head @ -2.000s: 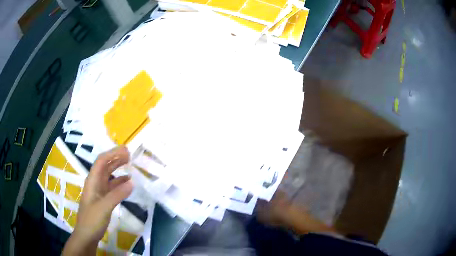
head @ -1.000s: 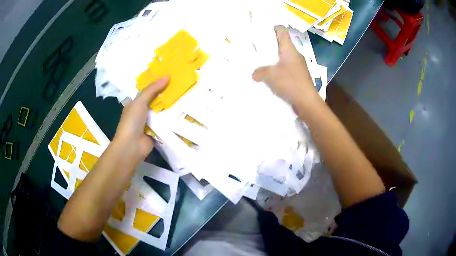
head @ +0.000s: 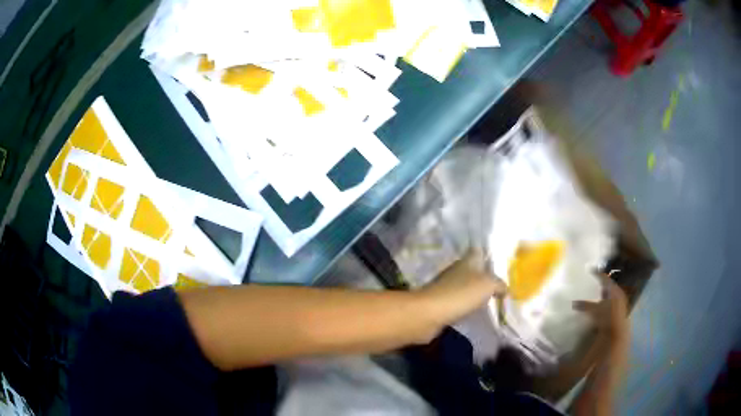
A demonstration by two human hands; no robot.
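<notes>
A thick bundle of white waste sheets point(head: 544, 195) with a yellow piece point(head: 536, 268) on it is over the cardboard box, blurred. My left hand point(head: 463, 296) reaches across from the lower left and holds the bundle's near left edge. My right hand point(head: 608, 313) is at its lower right edge, blurred and partly dark, and grips it there. Other white waste sheets point(head: 284, 134) with window cutouts lie on the bench, with yellow pieces point(head: 353, 20) at the top.
The brown box point(head: 638, 252) stands below the bench edge, with a clear bag point(head: 447, 199) inside. An adhesive sheet point(head: 150, 219) with yellow rectangles lies at the left. A red stool point(head: 638, 36) stands on the grey floor. Dark frames point(head: 53, 61) lie beyond the rail.
Both hands have moved right and down from the bench heap to the box, carrying a large part of the white sheets. The bench heap is smaller and shows more green top.
</notes>
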